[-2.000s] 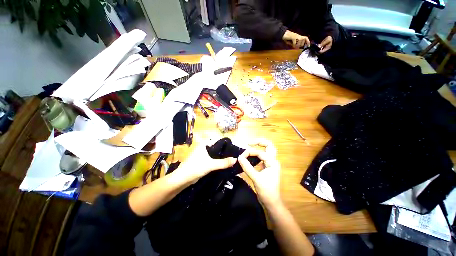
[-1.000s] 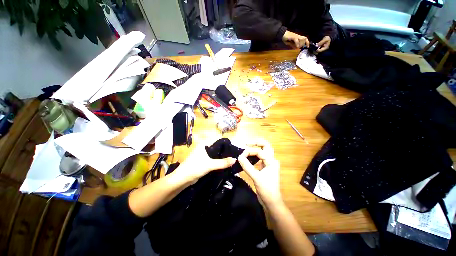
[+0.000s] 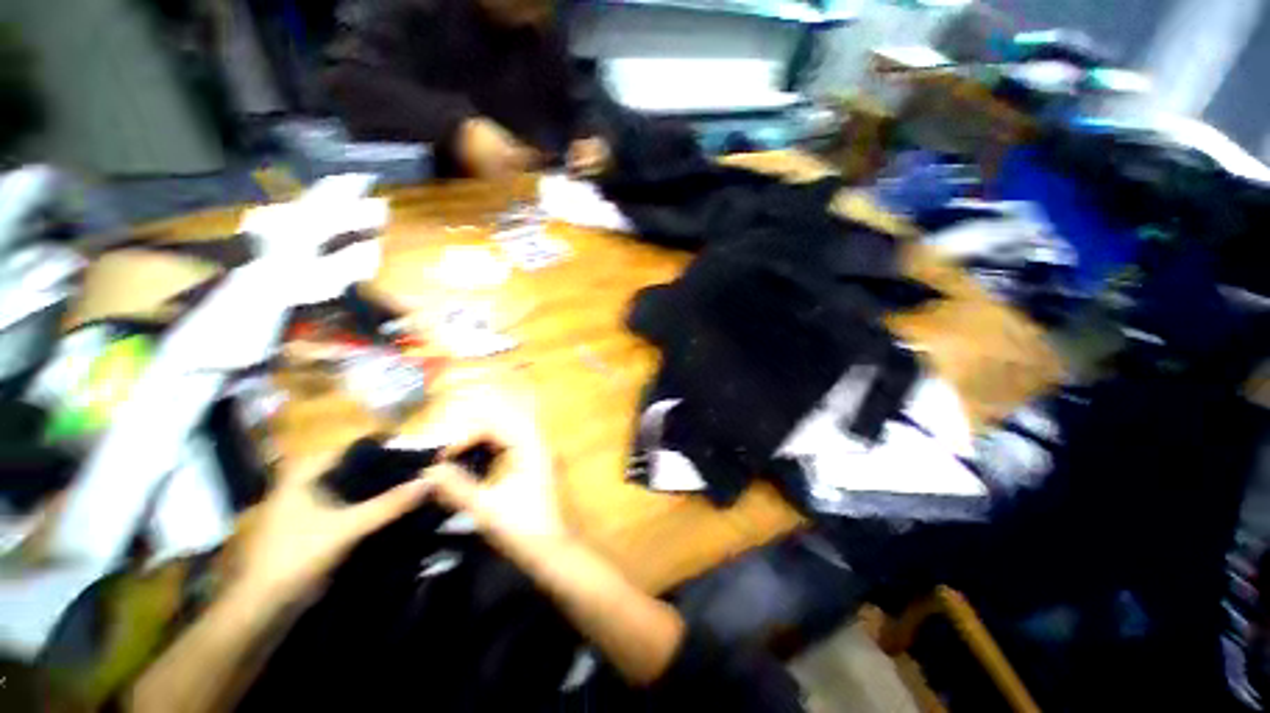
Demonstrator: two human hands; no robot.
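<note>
The frame is blurred. My left hand and my right hand hold a bunched black garment piece above the near table edge, with thumbs and fingertips close together at its middle. The rest of the black cloth hangs down into my lap between my forearms. Any small fastener at my fingertips is too blurred to tell.
Small hardware bags lie on the wooden table. Paper patterns lie left. A larger black garment lies right, beside white sheets. A person works across the table. Piled cloth is far right.
The view has swung to the right, so the table contents appear further left and the piles at the far right have come into view. My hands still hold the black cloth in much the same way.
</note>
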